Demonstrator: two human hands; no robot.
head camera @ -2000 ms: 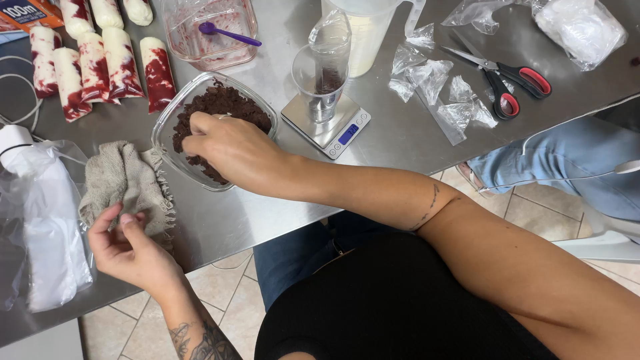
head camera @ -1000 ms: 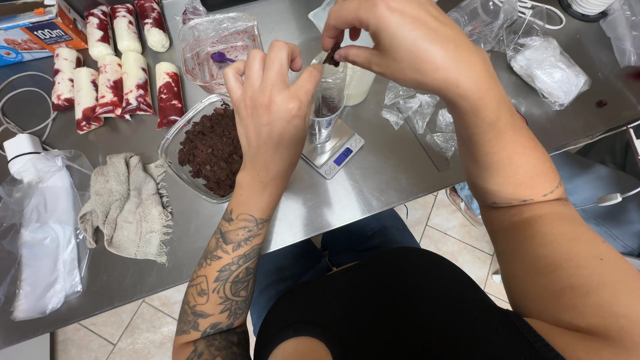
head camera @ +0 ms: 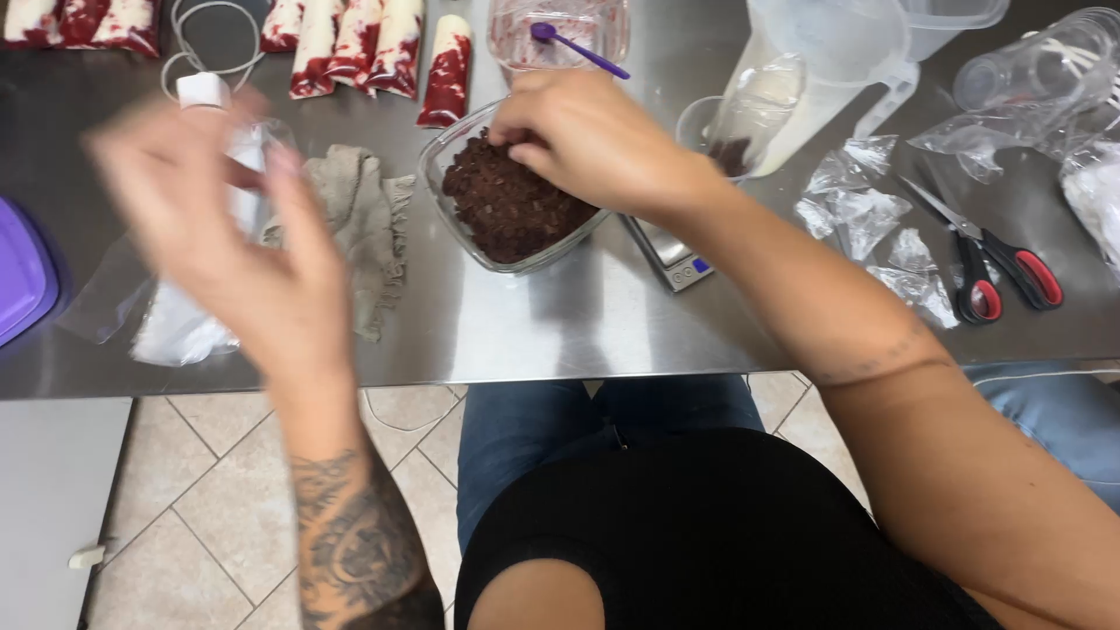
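My right hand [head camera: 595, 144] reaches into a clear square bowl [head camera: 516, 265] of dark brown crumbs [head camera: 516, 206]; its fingertips touch the crumbs, and whether they pinch any is hidden. My left hand [head camera: 227, 219], blurred by motion, is raised over the grey cloth [head camera: 350, 219] and a bottle in a clear bag [head camera: 188, 324], fingers apart and nothing visible in them. Right of the bowl, a clear plastic cup [head camera: 696, 122] holds an open clear bag [head camera: 766, 96] with some dark crumbs at its bottom. The cup stands by a digital scale [head camera: 674, 262], partly hidden by my right forearm.
Red-and-white filled tubes [head camera: 446, 74] lie at the back left, near a container with red residue [head camera: 569, 17] and a purple spoon [head camera: 586, 54]. A plastic jug [head camera: 831, 52], clear wrap scraps [head camera: 862, 214] and scissors [head camera: 980, 241] are at right. A purple lid [head camera: 22, 271] sits far left. Another person's leg [head camera: 1059, 420] shows at right.
Both hands have left the bag in the cup. My right hand has gone back to the crumbs in the bowl, and my left hand has moved left. The view has shifted.
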